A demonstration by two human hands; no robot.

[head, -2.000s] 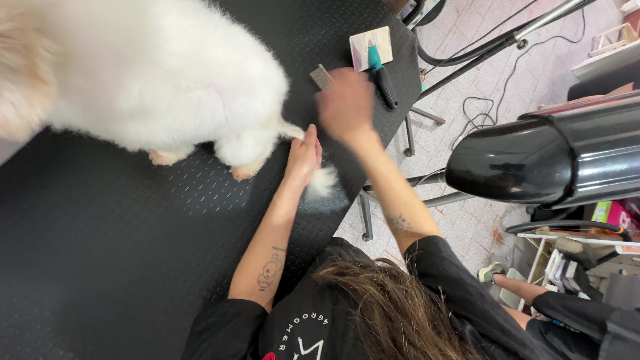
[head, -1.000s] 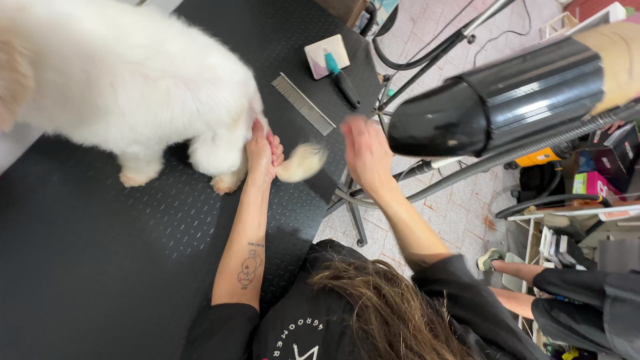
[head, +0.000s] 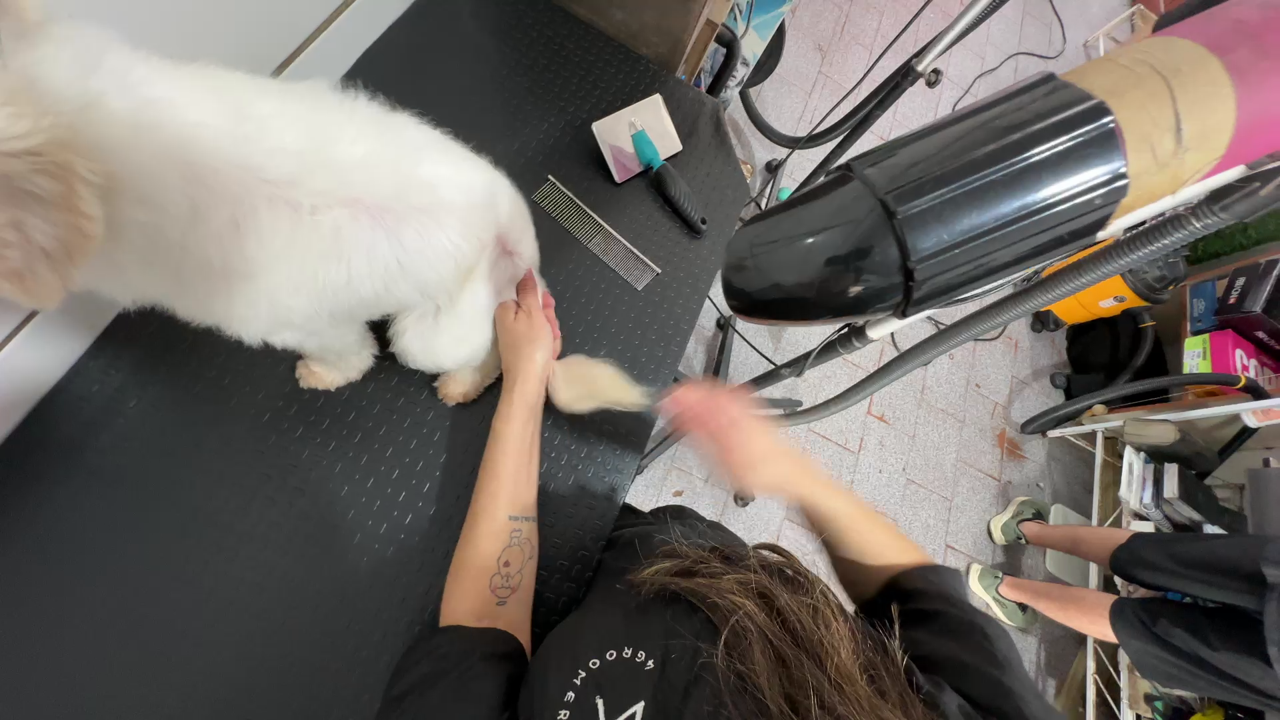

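Observation:
A white dog (head: 330, 200) stands on a black textured grooming table (head: 250, 560), its head at the left edge of view. At its rear, my left hand (head: 527, 325) is closed around the dog's tail (head: 598, 384), and the cream-coloured tip hangs out past the wrist. My right hand (head: 725, 430) is blurred, just right of the tail tip and near the table edge; whether it holds anything is not clear. A metal comb (head: 597, 232) lies on the table above my left hand. Beyond it, a slicker brush (head: 640, 142) with a teal and black handle lies pad up.
A black dryer nozzle (head: 920, 200) with tan tape juts in from the upper right, over stand legs and a grey hose (head: 1010, 310). Another person's legs (head: 1075, 575) are at the lower right, beside a shelf rack (head: 1095, 480). Cables cross the tiled floor (head: 850, 460).
My right hand has gone from over the comb to beside the tail tip. The comb, partly covered two seconds ago, now shows whole. My left hand stays at the tail.

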